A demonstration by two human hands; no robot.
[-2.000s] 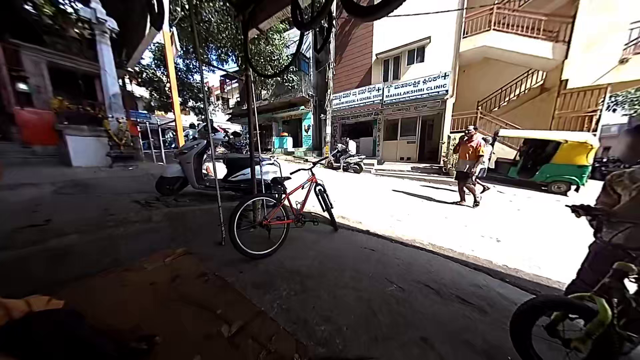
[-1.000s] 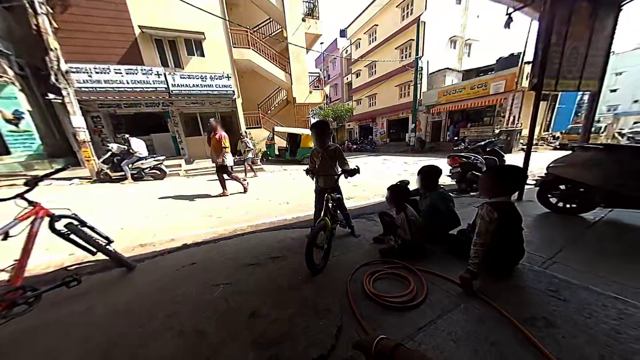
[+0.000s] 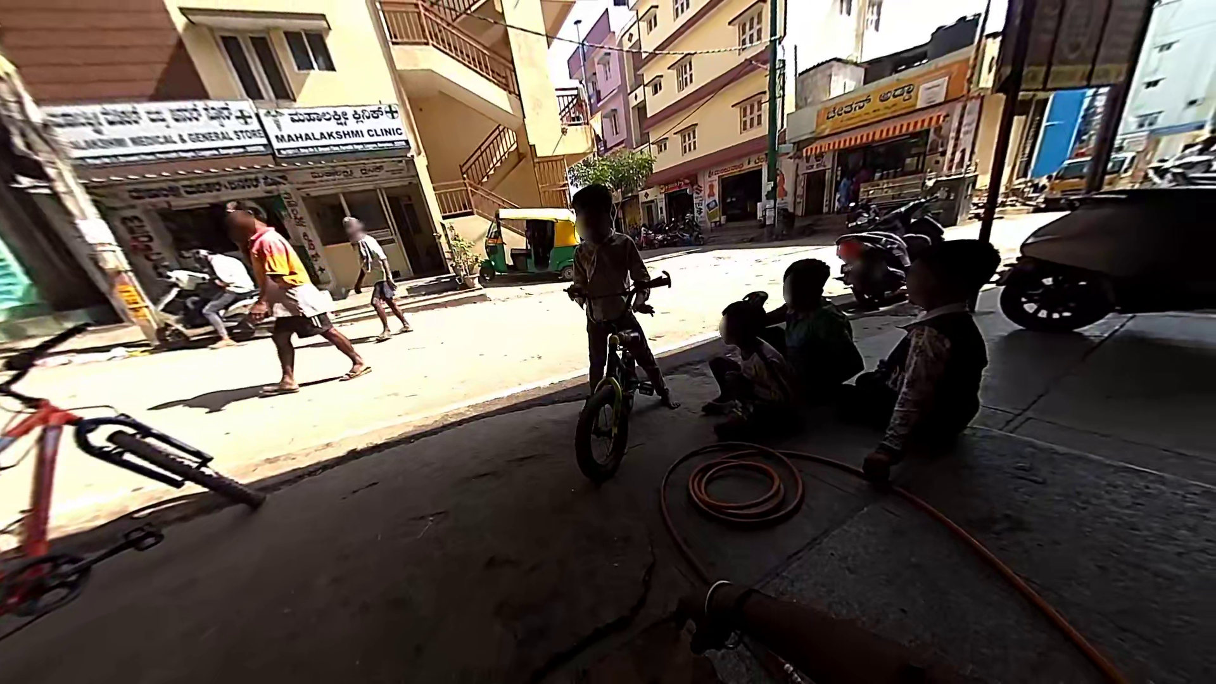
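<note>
My right hand is at the bottom, dark in shadow, with a light bangle at the wrist and the forearm coming in from the lower right. One end of an orange hose runs down to this hand; whether the fingers are closed on it is too dark to tell. Beyond, the hose lies in loops on the shaded floor, and its other side curves off to the lower right. A seated child's hand touches or rests beside that part. My left hand is out of view.
A child stands astride a small bicycle ahead. Several children sit on the floor to its right. At the left is a red bicycle; a parked scooter stands at the right. Two people walk along the sunlit street, near an auto-rickshaw.
The view has swung far to the right since the first frame. My right hand, low in the view one second ago, now shows more of its forearm. The walker in orange has moved along the street.
</note>
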